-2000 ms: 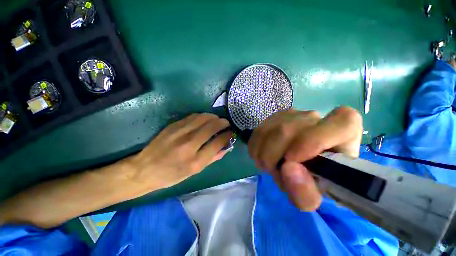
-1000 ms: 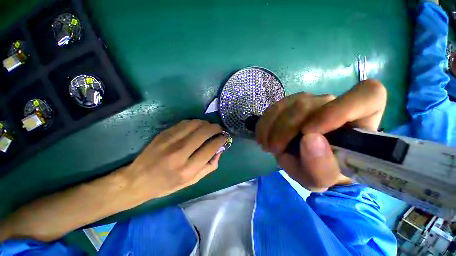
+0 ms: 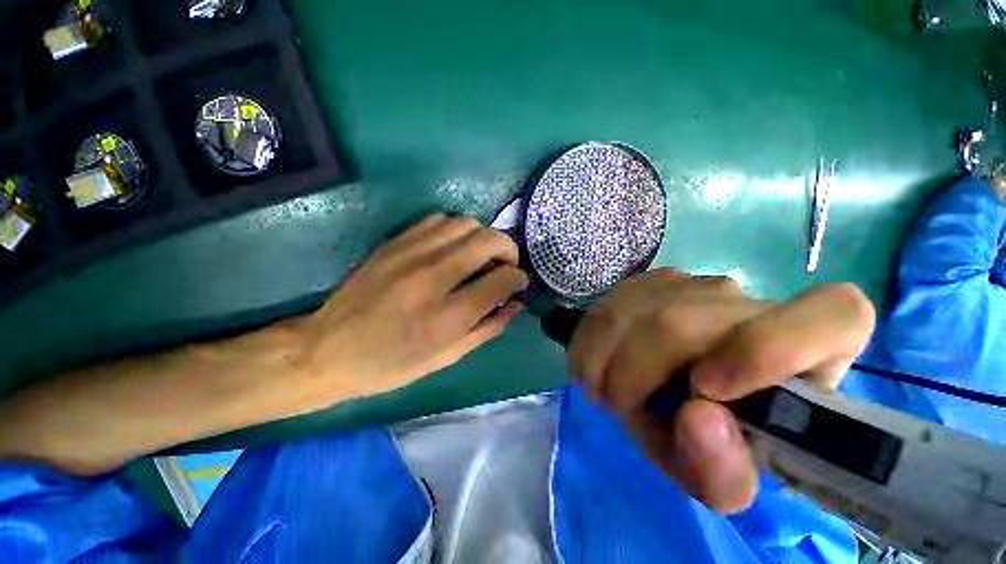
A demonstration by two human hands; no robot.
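Note:
My right hand [image 3: 706,369] grips the electric screwdriver [image 3: 883,463]. Its black nose points left, toward my left fingertips, just below the screw dish [image 3: 597,218]. My left hand [image 3: 425,303] lies on the mat left of the nose, fingertips pinched together. The electronic module is almost wholly hidden by the fingers. The bit tip is hidden too. The round dish has a speckled silvery surface. A pointed white tab [image 3: 509,214] touches or nearly touches its left edge.
A black pocket tray [image 3: 320,165] at upper left holds several round modules [image 3: 238,134]. Tweezers [image 3: 820,215] lie right of the dish. Another person's blue sleeve [image 3: 954,259] is at the right edge. A black cable [image 3: 938,383] runs at right. Small parts [image 3: 971,145] lie at far right.
The screwdriver nose has moved from over the dish's lower edge to below it, beside my left fingertips. The module edge seen in my left fingers is now hidden. The whole view has shifted.

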